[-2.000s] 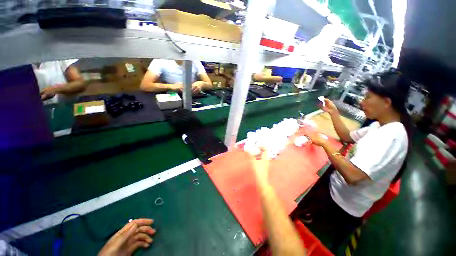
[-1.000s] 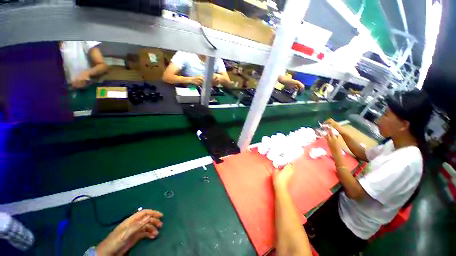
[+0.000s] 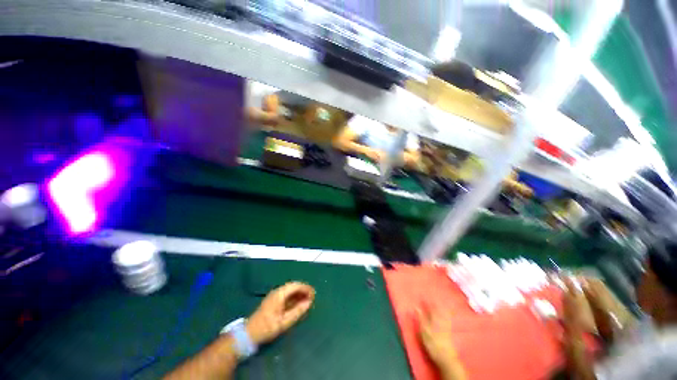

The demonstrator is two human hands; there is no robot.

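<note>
The frame is blurred. My left hand [image 3: 282,308], with a white-banded watch [image 3: 239,338] on the wrist, is over the green bench with curled fingers. Whether it holds something cannot be told. A thin dark lead behind it runs toward a blue cable [image 3: 194,298]. My right hand [image 3: 439,338] is over the red mat [image 3: 475,349], below and left of the loose heap of white units [image 3: 494,282]. Its fingers are too blurred to tell if it holds anything.
A stack of white units [image 3: 139,267] stands at the left, near a glowing pink-purple panel [image 3: 83,189]. A black ribbed strip [image 3: 390,230] lies beyond the mat. A slanted white post [image 3: 482,189] stands behind it. Another person's hands [image 3: 583,300] are at right; others work opposite.
The view has swung left, bringing the white stack and glowing panel in. My right hand has moved back from the white heap. My left wrist and watch now show fully.
</note>
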